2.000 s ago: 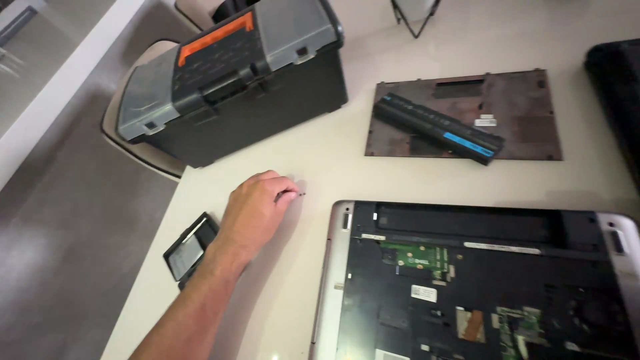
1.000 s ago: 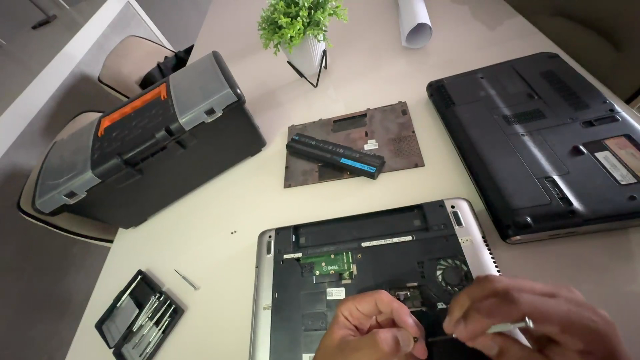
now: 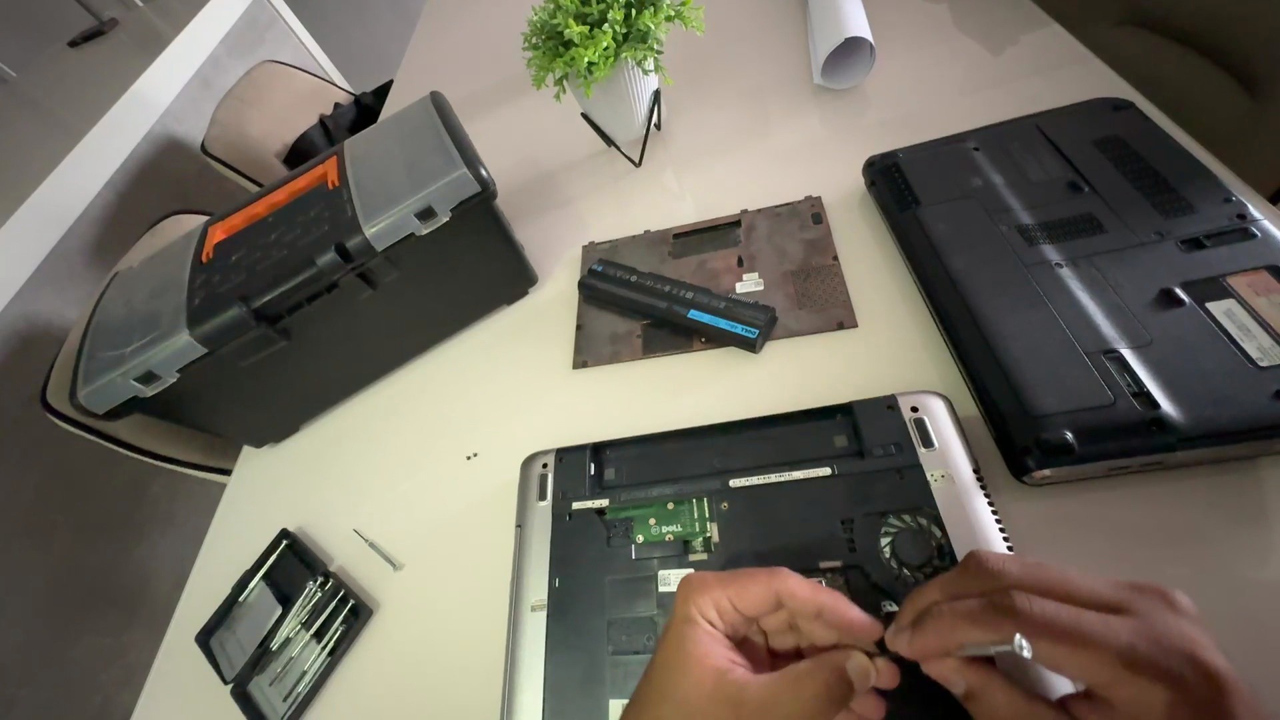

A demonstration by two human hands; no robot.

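Observation:
An opened Dell laptop [image 3: 640,470] lies bottom up, its green circuit board [image 3: 672,522] and cooling fan [image 3: 912,545] exposed. Over its lower part, my left hand [image 3: 770,640] has thumb and fingers pinched together; whether something small is between them, I cannot tell. My right hand [image 3: 1070,630] holds a small metal precision screwdriver [image 3: 995,648], its tip hidden near the left fingertips. Beyond the laptop, a black battery [image 3: 675,305] rests across a removed bottom cover [image 3: 800,275]. A second small screwdriver [image 3: 378,550] lies on the table beside an open case of precision screwdrivers [image 3: 300,640].
A black toolbox [image 3: 380,320] with an orange handle stands at the left. Tiny screws [image 3: 472,457] lie left of the laptop. Another dark laptop [image 3: 1070,290] lies bottom up at the right. A potted plant [image 3: 615,90] and a paper roll [image 3: 840,45] are at the back.
Two seconds ago one hand was on the table near the toolbox; now both hands are over the opened laptop. Since one second ago they remain close together there. The view shifted markedly after the first frame.

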